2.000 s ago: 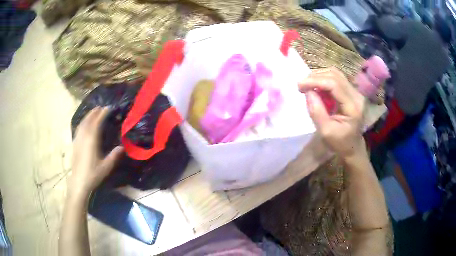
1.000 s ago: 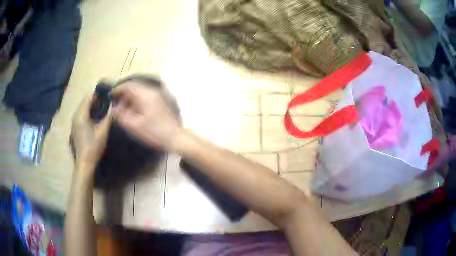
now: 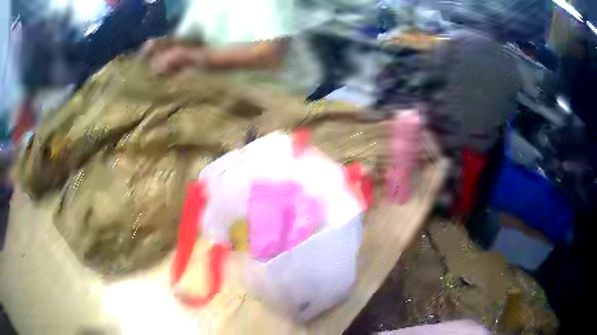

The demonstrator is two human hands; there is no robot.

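Note:
The white tote bag (image 3: pixel 314 275) stands open on the pale table (image 3: pixel 39 275), blurred by motion. Its red handles (image 3: pixel 190 229) hang over its left side, with more red at its far and right rim. A bright pink bundle (image 3: pixel 281 219) lies inside, with a small yellow-brown thing (image 3: pixel 240 235) at its left. Neither of my hands is in the picture. The black bag is not in view.
A large gold-brown fabric heap (image 3: pixel 131 196) covers the table's far side. Another person's arm (image 3: pixel 229 55) reaches over it. A pink cone (image 3: pixel 404 157) stands right of the tote. More gold-brown fabric (image 3: pixel 458 281) hangs off the table at right, near a blue thing (image 3: pixel 533 203).
The view has swung right and up, so the tote is now near the middle. My hands, the black bag and the dark thing they held have left the picture. Another person's arm now shows.

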